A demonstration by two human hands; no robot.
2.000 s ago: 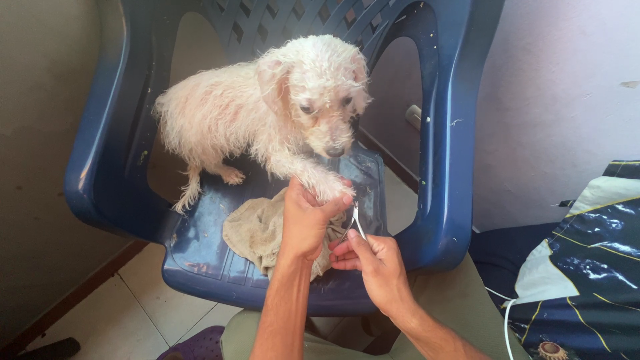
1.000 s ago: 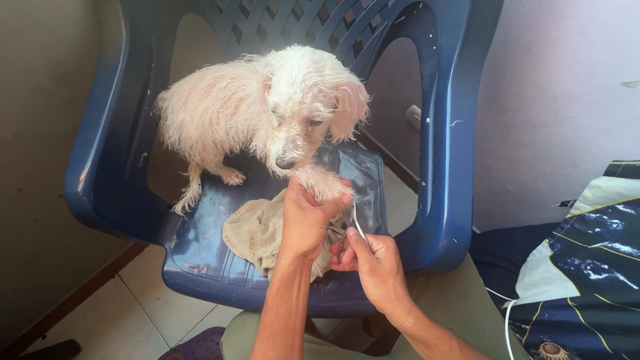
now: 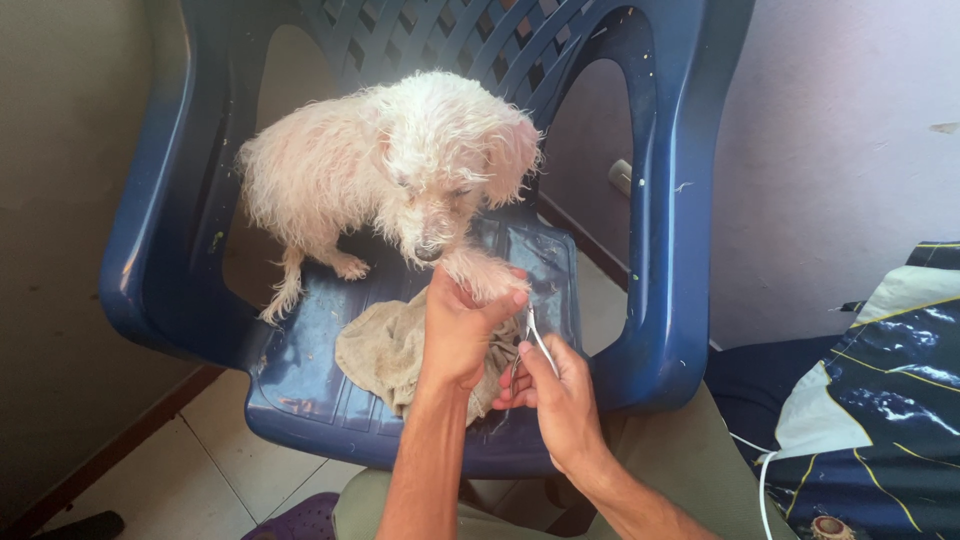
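Observation:
A small, curly white dog (image 3: 322, 165) with damp-looking fur sits on a blue plastic armchair (image 3: 300, 375), its head bent down over its front leg. My left hand (image 3: 465, 322) holds that front paw (image 3: 487, 276), with the thumb on top. In my right hand (image 3: 551, 375) is a pair of small metal nippers (image 3: 532, 326), their tips at the end of the paw; whether they touch a claw, I cannot tell. A crumpled beige cloth (image 3: 382, 349) lies on the seat under my hands.
The chair's armrests (image 3: 686, 210) rise on both sides. A wall (image 3: 825, 150) stands to the right. Dark patterned fabric (image 3: 892, 405) and a white cable (image 3: 763, 487) lie at the lower right. Below are floor tiles (image 3: 172, 472) and a purple clog (image 3: 300, 517).
The dog's head has swung from facing the nippers to bending low over its held leg, its nose now near my left hand. Both hands have stayed about where they were.

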